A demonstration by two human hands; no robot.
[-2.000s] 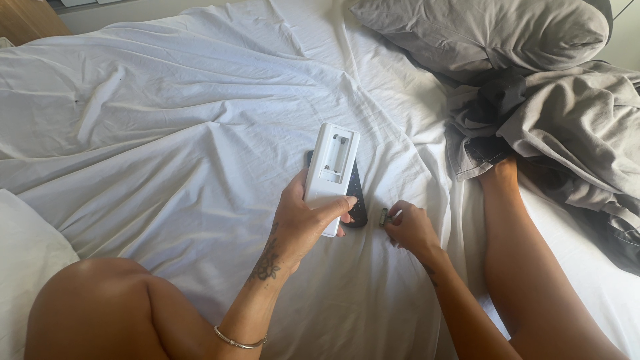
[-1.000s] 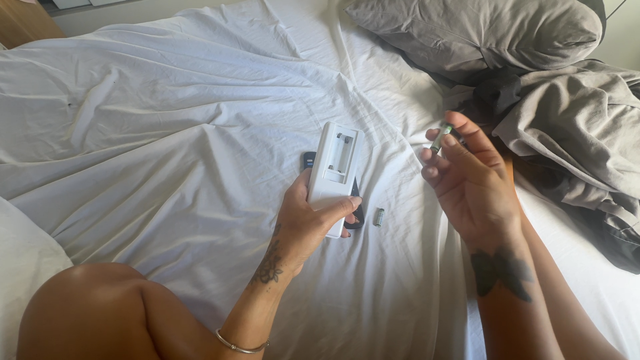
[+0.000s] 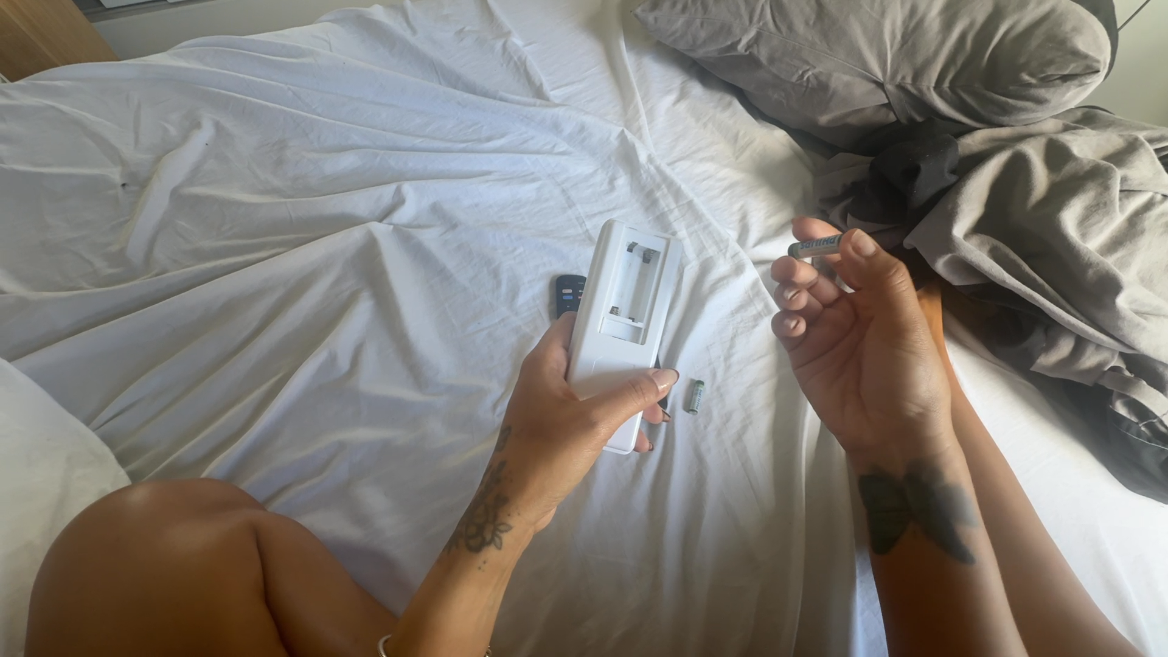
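Note:
My left hand (image 3: 575, 401) grips a white remote control (image 3: 610, 351) by its lower half, back side up. Its battery compartment is uncovered and holds no batteries; metal contacts show at the ends. To the right, my right hand (image 3: 853, 338) pinches a small cylindrical battery (image 3: 817, 245) between thumb and fingers, raised above the bed. A second battery (image 3: 696, 396) lies on the white sheet, just right of the white remote. Beneath that remote lies a black remote control (image 3: 569, 294), mostly hidden, with some buttons showing at its upper left.
A wrinkled white sheet (image 3: 301, 274) covers the bed. At the upper right are a grey pillow (image 3: 903, 64) and a bunched grey cover (image 3: 1058, 228). My bent leg (image 3: 173, 566) is at the lower left, and my other leg extends behind the right forearm.
My right hand was down at the sheet beside the remotes; it has risen to the right with a battery. Since a second ago, that battery has turned from upright to nearly level. My left hand keeps its hold.

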